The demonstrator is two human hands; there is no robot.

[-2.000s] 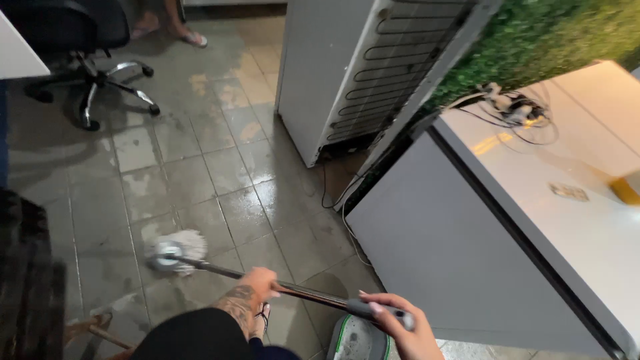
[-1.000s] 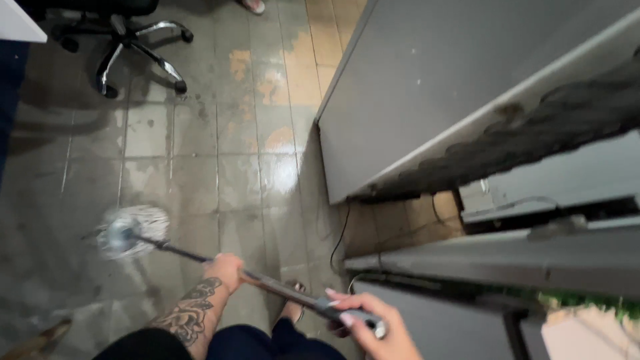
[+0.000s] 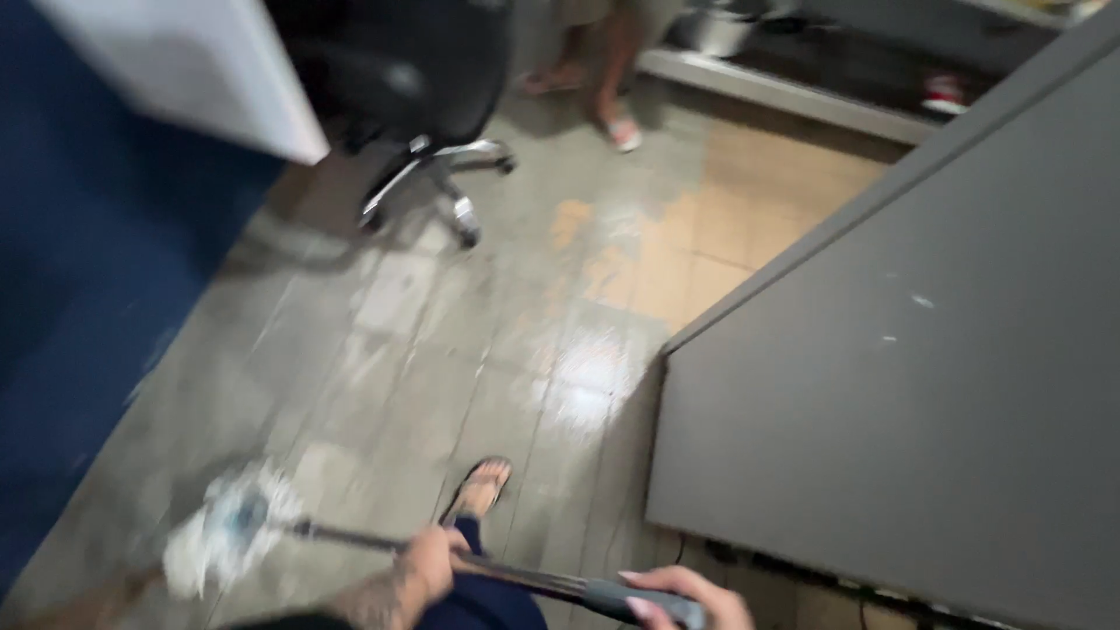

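A spin mop's metal handle (image 3: 516,575) slants across the bottom of the head view. My left hand (image 3: 430,560), below a tattooed forearm, is closed around its middle. My right hand (image 3: 687,599) grips the grey plastic end at the lower right. At the handle's far end, the white string mop head (image 3: 229,529) lies spread on the wet tile floor (image 3: 437,367), at the lower left near a blue panel. My foot (image 3: 481,486) in a sandal shows just above the handle. The picture is blurred, so the mop strands are not sharp.
A black office chair (image 3: 429,79) with a chrome base stands at the upper left, beside a white tabletop edge (image 3: 236,87) and the blue panel (image 3: 79,227). Another person's legs (image 3: 610,79) are beyond it. A grey appliance (image 3: 892,376) fills the right side; a low shelf (image 3: 787,96) stands behind.
The view has turned, bringing the blue panel and the back shelf into sight. Both hands have stayed on the mop handle. The mop head now lies near the blue panel.
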